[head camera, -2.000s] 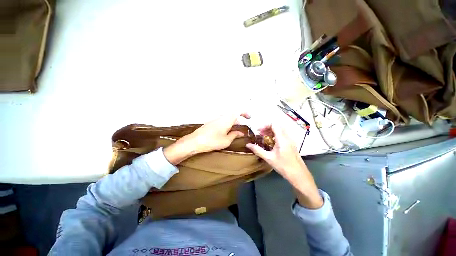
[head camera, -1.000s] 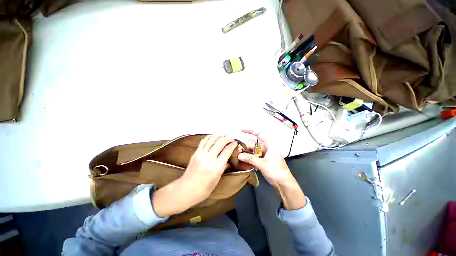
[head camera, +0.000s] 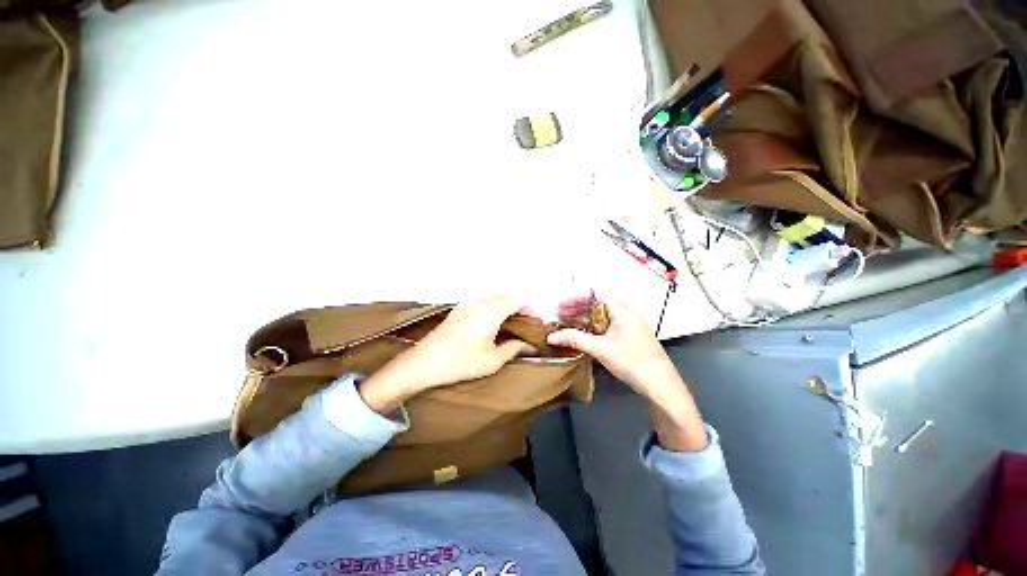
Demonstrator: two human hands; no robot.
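Note:
A tan-brown handbag (head camera: 451, 411) lies across the table's front edge and my lap, its mouth partly open. A gold ring (head camera: 269, 359) shows at its left end and a small pale label (head camera: 446, 474) low on its front. My left hand (head camera: 467, 341) grips the bag's edge near the right end of the mouth. My right hand (head camera: 614, 343) pinches the right corner between thumb and fingers, with a small gold-coloured fitting at the fingertips. The fingertips are partly blurred by glare, so any fine tool or thread cannot be made out.
Red-and-black snips (head camera: 640, 250) lie open beyond my right hand, beside a tool cup (head camera: 682, 152) and tangled white cables (head camera: 732, 253). A yellow-dark block (head camera: 537, 131) and a slim cutter (head camera: 562, 28) lie farther back. Brown bags (head camera: 833, 124) are piled at right, another (head camera: 28, 129) at left. A grey cabinet (head camera: 732, 416) stands at right.
Since one second ago, the bag mouth has narrowed and its left end has shifted right. My left hand has moved from over the opening to the bag's edge. My right hand stays at the corner.

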